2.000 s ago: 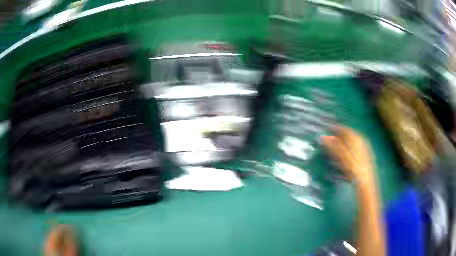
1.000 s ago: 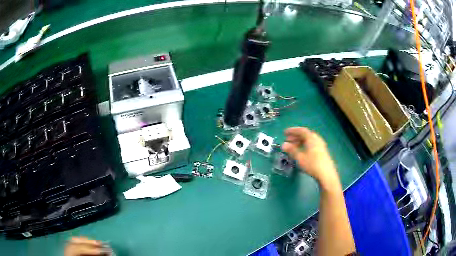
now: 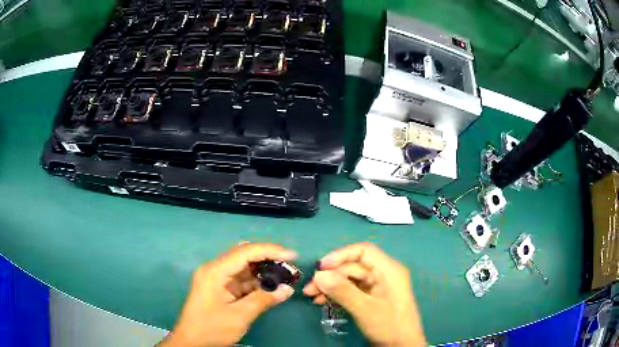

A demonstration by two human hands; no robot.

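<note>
My left hand (image 3: 234,288) is low in the centre and holds a dark circuit board module (image 3: 277,274) with a round black part and coppery edges. My right hand (image 3: 360,284) is just right of it, fingertips pinched on a tiny dark piece (image 3: 318,266) that is too small to name. A clear square part (image 3: 332,318) shows below, partly hidden by my right hand. More wired square parts (image 3: 478,231) lie loose at the right. The black blister tray (image 3: 251,129) at the left holds rows of modules, with several pockets of the front row empty.
The screw feeder (image 3: 424,95) stands behind my right hand, with white cloth (image 3: 373,205) and a thin dark hand tool (image 3: 420,209) before it. The black electric screwdriver (image 3: 543,139) hangs at the right. A tan box (image 3: 604,227) and blue bins (image 3: 553,339) are at the edges.
The view has turned left. Both hands have come together low in the centre. My left hand now holds the module, and my right hand has left the wired square parts.
</note>
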